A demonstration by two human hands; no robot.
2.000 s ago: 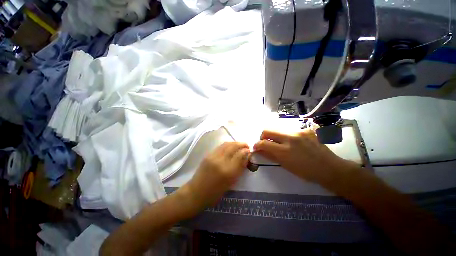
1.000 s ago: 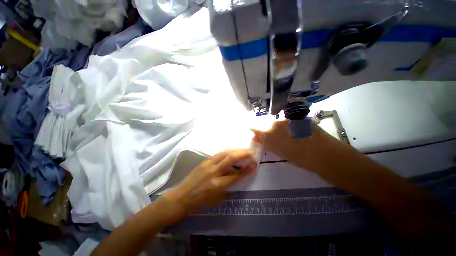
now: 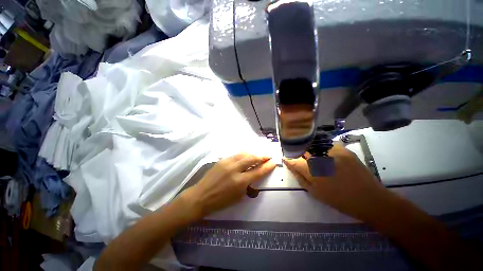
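Observation:
A white garment (image 3: 159, 114) lies in loose folds on the table left of the sewing machine head (image 3: 339, 58) and glares under the lamp near the needle. My left hand (image 3: 230, 177) pinches the cloth edge between thumb and fingers just in front of the needle area. My right hand (image 3: 331, 174) is close beside it on the right, partly hidden behind the tension knob parts and a small grey block; its fingertips meet the cloth edge. The presser foot and needle are hidden by the shiny lever guard (image 3: 294, 106) and the glare.
A printed tape-measure strip (image 3: 275, 241) runs along the table's front edge. A tied bundle of white strips (image 3: 63, 122) lies at the left. Blue-grey cloth (image 3: 39, 116) is heaped beyond it. An orange loop (image 3: 26, 207) shows at the far left. The machine bed (image 3: 423, 153) extends right.
The view has moved closer to the machine head. My hands have come together at the cloth edge; a second ago my left hand was slightly lower and my right was farther under the head.

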